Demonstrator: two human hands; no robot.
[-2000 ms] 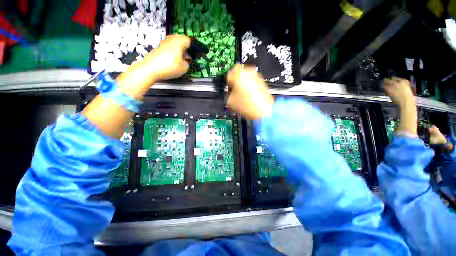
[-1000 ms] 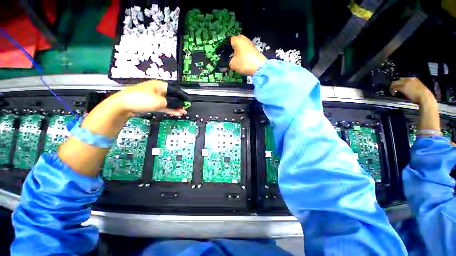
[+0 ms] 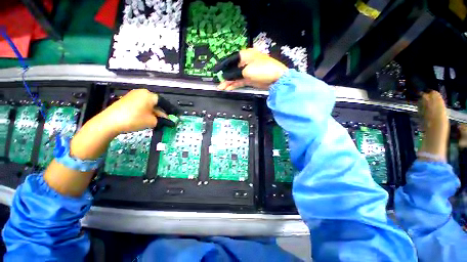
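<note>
My left hand [image 3: 134,113], with black finger cots, is shut on a green terminal block [image 3: 173,118] at the top edge of the middle circuit board [image 3: 180,152] in the pallet [image 3: 205,195]. Whether the block touches the board cannot be told. My right hand [image 3: 251,68], also with black finger cots, is at the front edge of the green bin and is shut on another green terminal block [image 3: 220,76]. Another circuit board [image 3: 229,153] lies to the right, and one [image 3: 126,156] lies partly under my left wrist.
Beyond the rail [image 3: 77,73] stand bins of white connectors [image 3: 146,38], green terminal blocks [image 3: 215,28] and small white connectors [image 3: 294,55]. Further pallets lie left and right. Another person's hand [image 3: 433,115] is at the right. A blue cord [image 3: 25,77] hangs at the left.
My left hand has moved down from above the pallet's top edge to the board's top edge. My right hand has come out of the green bin to its front edge with a green block.
</note>
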